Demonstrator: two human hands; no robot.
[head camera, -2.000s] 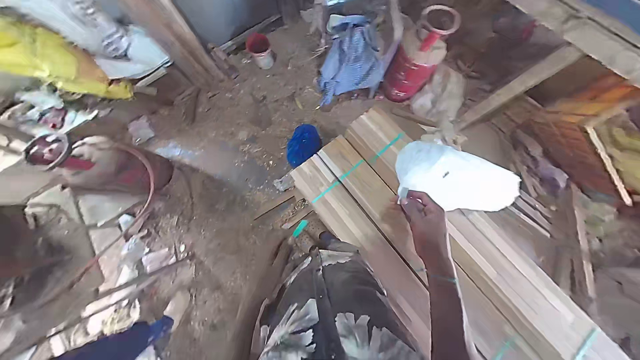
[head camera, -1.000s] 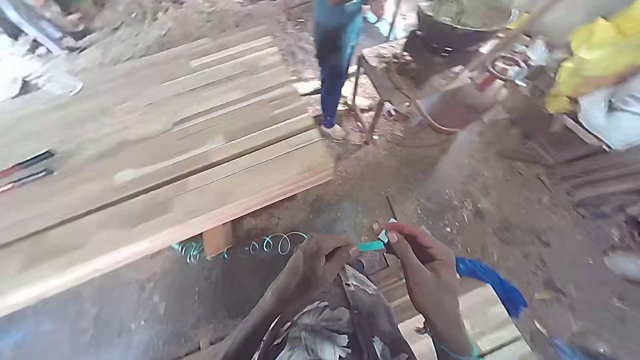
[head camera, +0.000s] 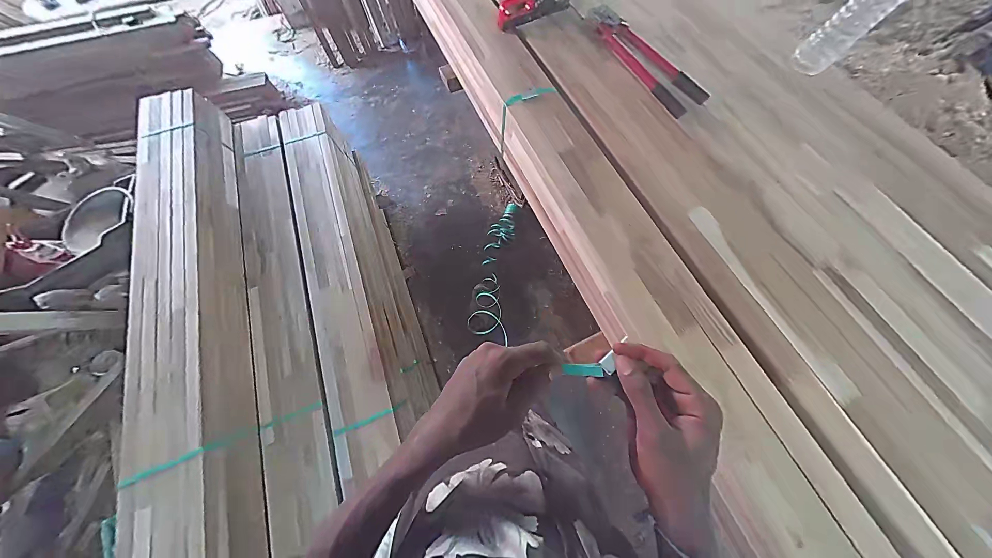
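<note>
My left hand (head camera: 496, 387) pinches a green plastic strap (head camera: 583, 370), whose short end sticks out to the right from my fingers. Between the thumb and fingers of my right hand (head camera: 670, 411) is a small whitish strapping seal (head camera: 610, 362), at the tip of the strap. A coiled length of green strapping (head camera: 496, 267) hangs or lies beyond my left hand, over the dark floor. Beside my right hand runs a stack of long wooden boards (head camera: 620, 256), with green strap around its far part.
Red-handled pliers-like tool (head camera: 643, 66) and a red tool (head camera: 527, 12) lie on the boards at the far side. A clear plastic bottle (head camera: 845, 35) is at the upper right. Strapped bundles of boards (head camera: 225, 325) stand on the left, beside scrap and debris.
The view has swung strongly. Two seconds ago my right hand held a white bag-like thing; one second ago both hands were together at the green strap, as they are now.
</note>
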